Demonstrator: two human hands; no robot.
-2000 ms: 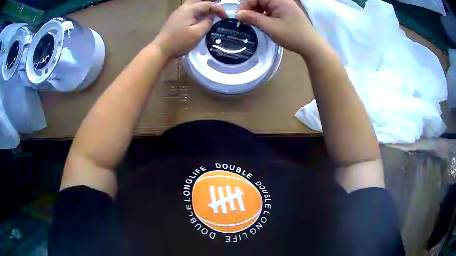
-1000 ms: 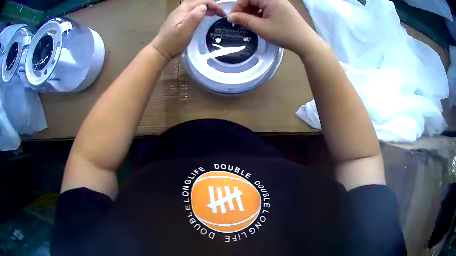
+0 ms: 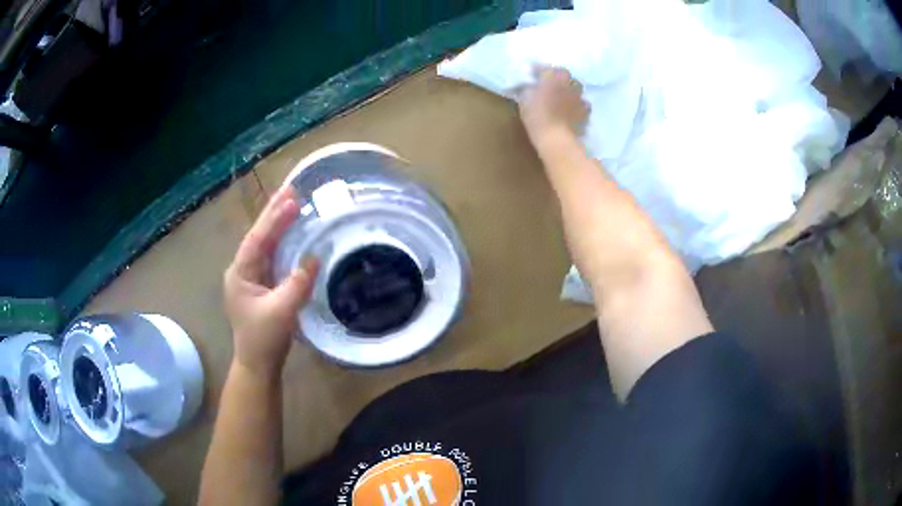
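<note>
A clear-bodied round appliance unit (image 3: 440, 222) stands on the cardboard in front of me, its pale collar and dark round centre (image 3: 376, 290) facing up towards me. My left hand (image 3: 265, 282) is on the unit's left side, thumb on the collar and fingers along the clear wall. My right hand (image 3: 554, 102) is at the left part of the white bag pile (image 3: 682, 148), its fingers closed on a bag's edge. The fingertips are partly hidden by the bag material.
Unbagged units (image 3: 134, 380) lie in a row at the far left, with clear plastic film (image 3: 89, 474) beside them. The dark green conveyor's edge rail (image 3: 198, 193) runs behind the cardboard sheet (image 3: 504, 188). Brown crumpled material lies at the far right.
The view has turned towards the right. Both hands have left the dark centre's upper edge; my left now holds the unit's side and my right has reached to the bag pile.
</note>
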